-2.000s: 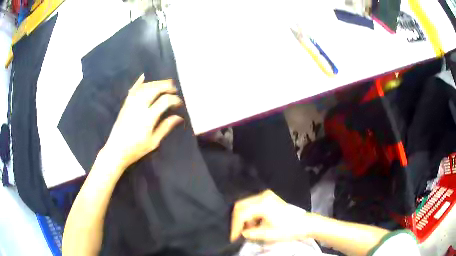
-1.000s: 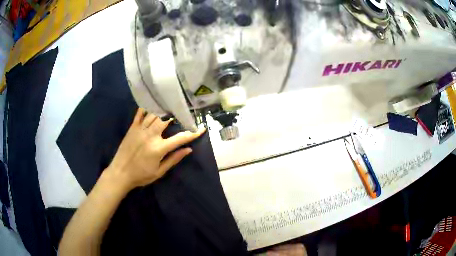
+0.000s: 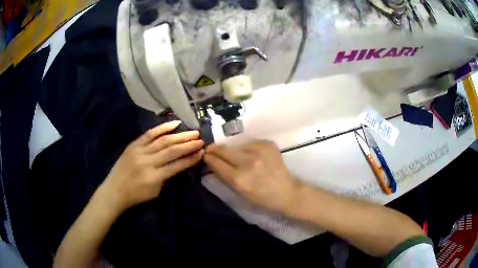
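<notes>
Black cloth (image 3: 89,78) is spread left of the sewing machine and runs under the presser foot (image 3: 205,121) and down over the table edge. My left hand (image 3: 157,162) lies on the cloth, fingertips together just in front of the foot. My right hand (image 3: 257,172) has its thumb and fingertips pinched on the cloth edge at the foot, touching the left fingertips. A pale, finely striped fabric piece (image 3: 262,217) lies below my right hand. The needle tip is too small to make out.
The white machine head (image 3: 262,31) with purple lettering fills the top. Snips with orange and blue handles (image 3: 380,167) and a white printed label (image 3: 380,127) lie on the right. Dark scraps (image 3: 417,115) lie behind them. A red basket (image 3: 461,243) is at lower right.
My right hand has come up from the bottom edge to the foot. My left hand has shifted slightly lower. More black cloth now covers the left side, and the pale striped piece has appeared.
</notes>
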